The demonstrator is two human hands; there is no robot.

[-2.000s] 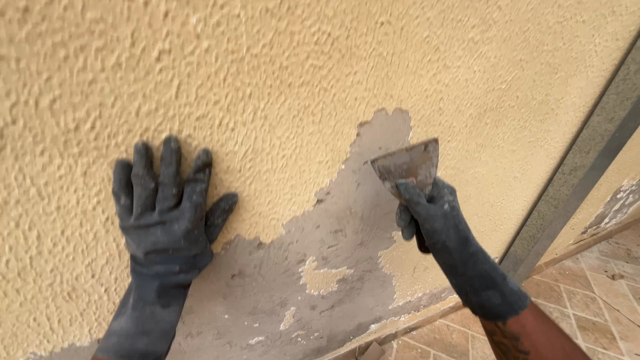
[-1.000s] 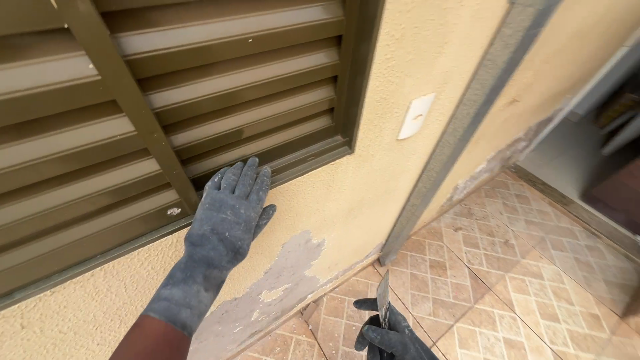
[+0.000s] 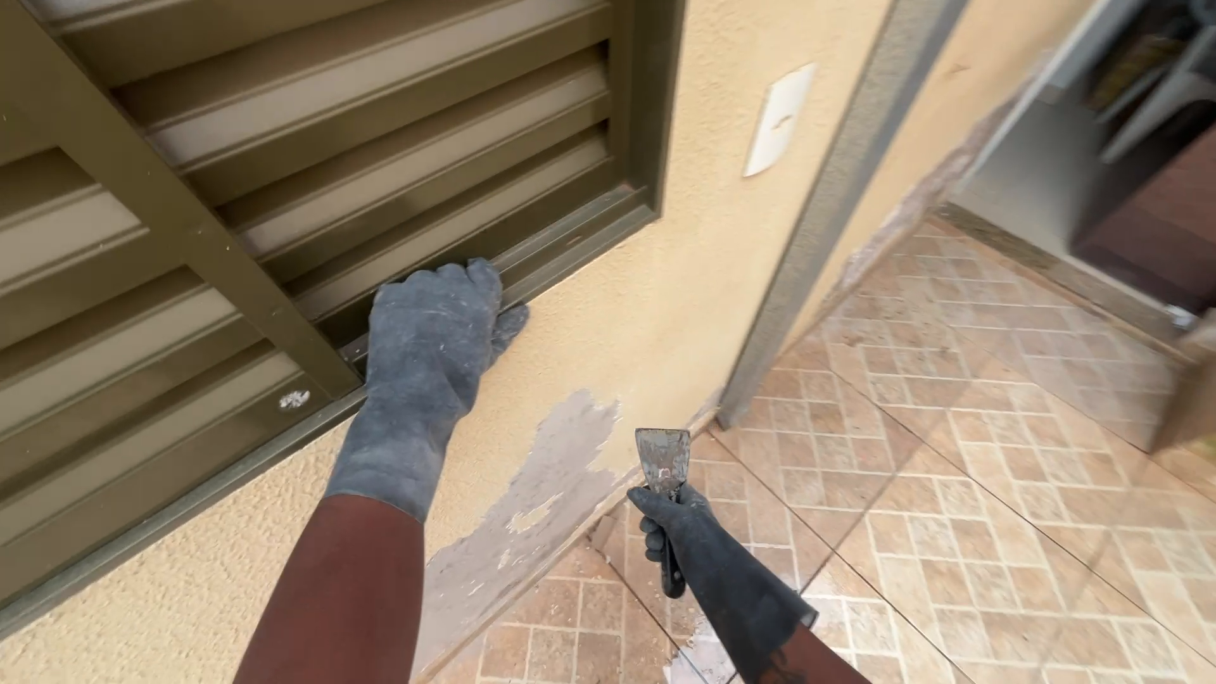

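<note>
My left hand (image 3: 432,351), in a dark rubber glove, rests with curled fingers on the bottom sill of a brown louvered metal window frame (image 3: 579,242). My right hand (image 3: 679,522), gloved alike, grips the black handle of a putty knife (image 3: 663,456), its worn, stained blade pointing up. The knife is held over the tiled floor, apart from the wall. Low on the yellow textured wall (image 3: 703,256) lies a bare grey patch (image 3: 560,456) with ragged paint edges and small yellow remnants inside it.
A white cover plate (image 3: 781,120) sits on the wall beside a grey vertical strip (image 3: 817,218). Beige and brown tiles (image 3: 950,456) cover the floor, with debris along the wall base. A doorway threshold (image 3: 1054,275) and a dark reddish object (image 3: 1154,228) stand at upper right.
The view has swung to take in the window and floor. My left hand has gone from flat on the wall to the window frame, its fingers now curled. The putty knife has left the bare patch.
</note>
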